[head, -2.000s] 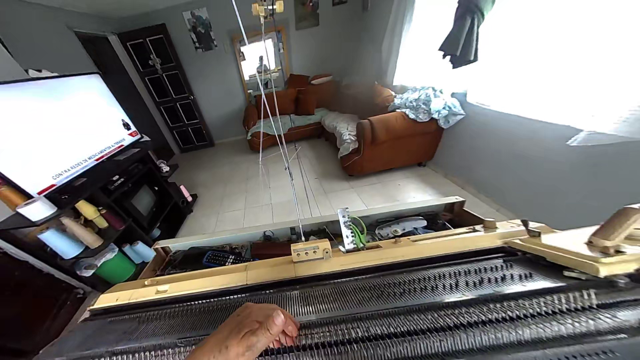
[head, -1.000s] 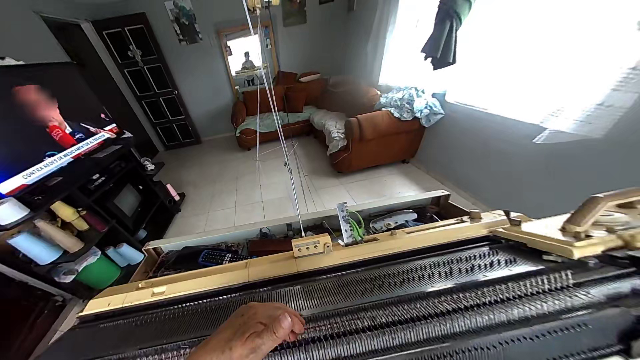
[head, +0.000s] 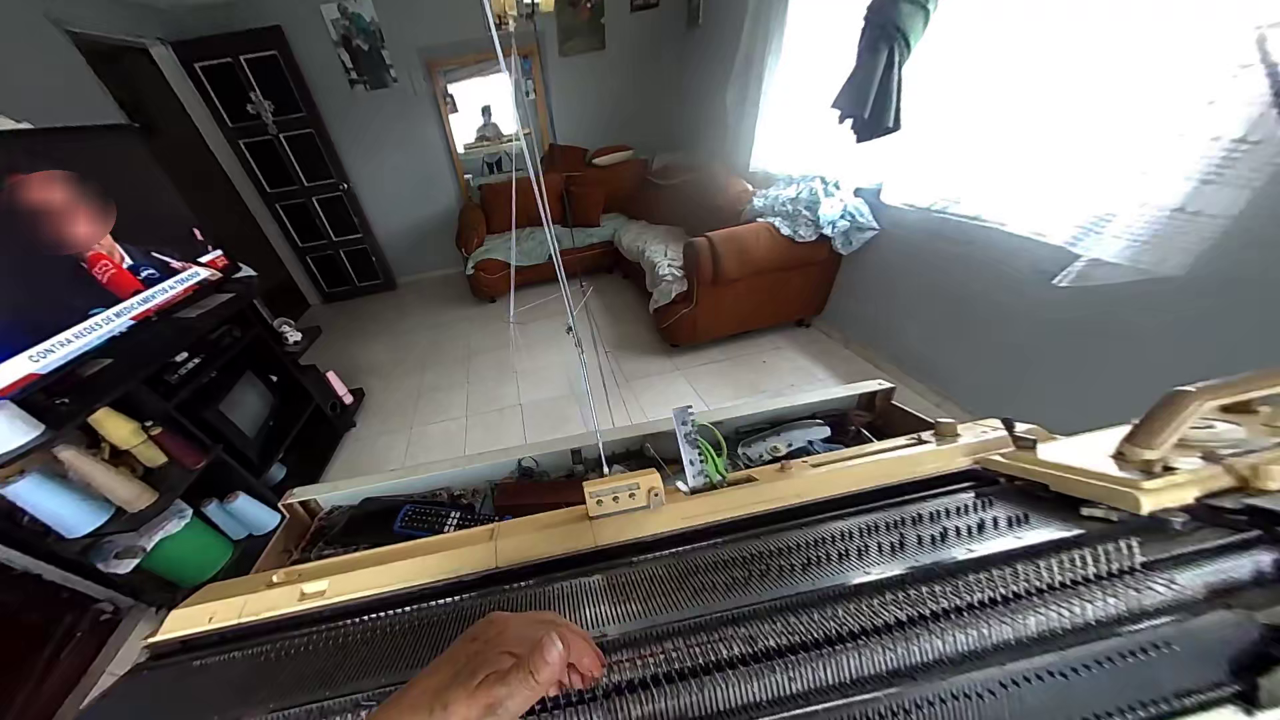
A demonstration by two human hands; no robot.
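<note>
My left hand [head: 505, 665] comes in from the bottom edge and rests low over the needle beds of a knitting machine [head: 800, 600], left of their middle. Its thumb and fingers are bent together at the needles; whether anything is between them cannot be told. Reddish yarn [head: 650, 657] shows just right of the fingertips. Rows of metal needles run right, several of them standing raised near a cream carriage with a handle [head: 1130, 465]. Thin yarn strands [head: 550, 230] run down from an overhead holder to the cream rail by a small row counter [head: 622, 494]. My right hand is out of view.
Behind the rail, an open tray [head: 540, 450] holds a remote control [head: 440, 518], a white toothed card [head: 688, 447] and green clips. Yarn cones [head: 60, 503] and a green tub [head: 188, 552] sit on the black shelf unit at left, under a television. A brown sofa [head: 765, 270] stands beyond.
The television picture has changed from a mostly white screen to a person with microphones. My left hand stays in about the same place over the needles.
</note>
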